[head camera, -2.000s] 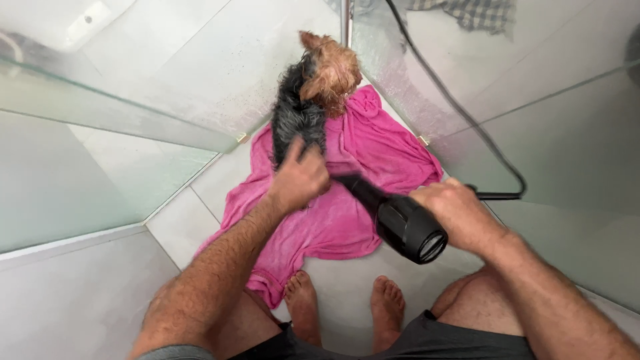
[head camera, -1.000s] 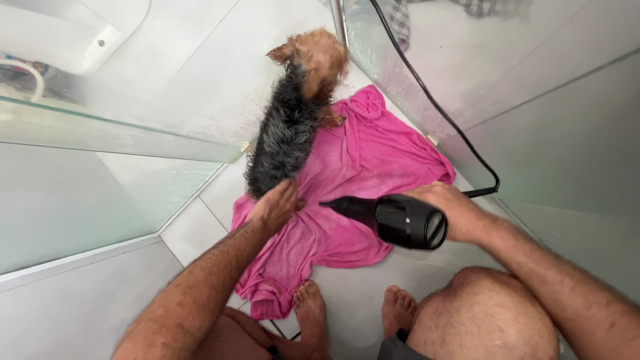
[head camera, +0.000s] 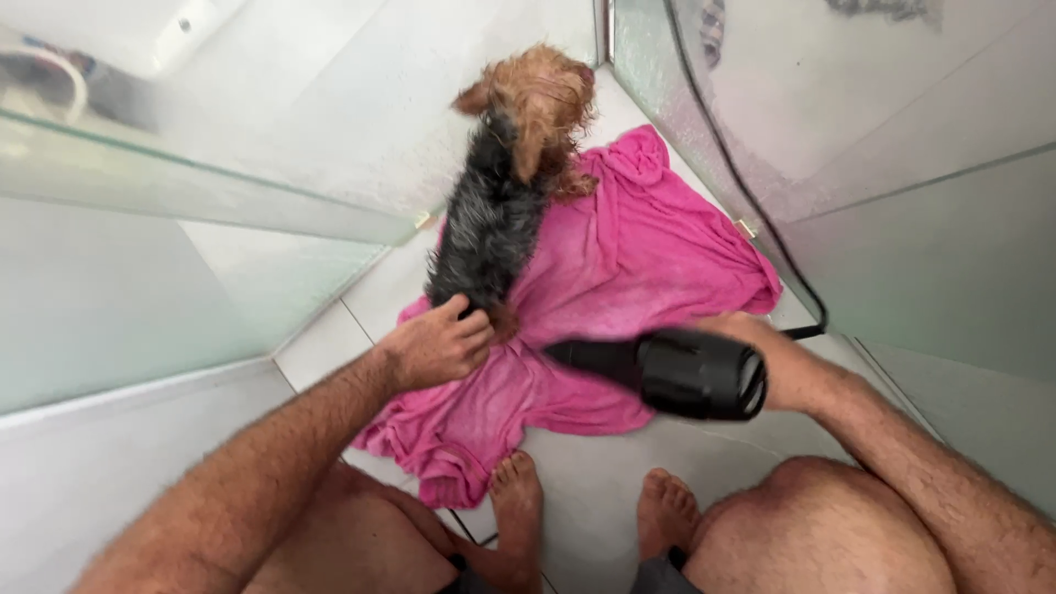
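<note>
A small dog (head camera: 491, 223) with damp black and tan fur is on a crumpled pink towel (head camera: 610, 264), its head turned to the upper right. My left hand (head camera: 441, 340) touches the fur at the dog's rear with curled fingers; whether it grips any fur cannot be told. On the right, a black hair dryer (head camera: 689, 373) is held in my right hand (head camera: 742, 334), its narrow nozzle pointing left toward my left hand and the dog's rear. The dryer body hides the handle and most of my right fingers.
Glass shower panels (head camera: 891, 198) stand on both sides and meet a metal corner post (head camera: 605, 33) behind the dog. The dryer's black cord (head camera: 726, 157) hangs along the right panel. My bare feet (head camera: 518, 503) rest on the tiled floor (head camera: 590, 487) near the towel.
Two seconds ago my left hand was blurred over the dog's back; now it is at the dog's rear. The dryer's nozzle has swung from pointing up-left to pointing left.
</note>
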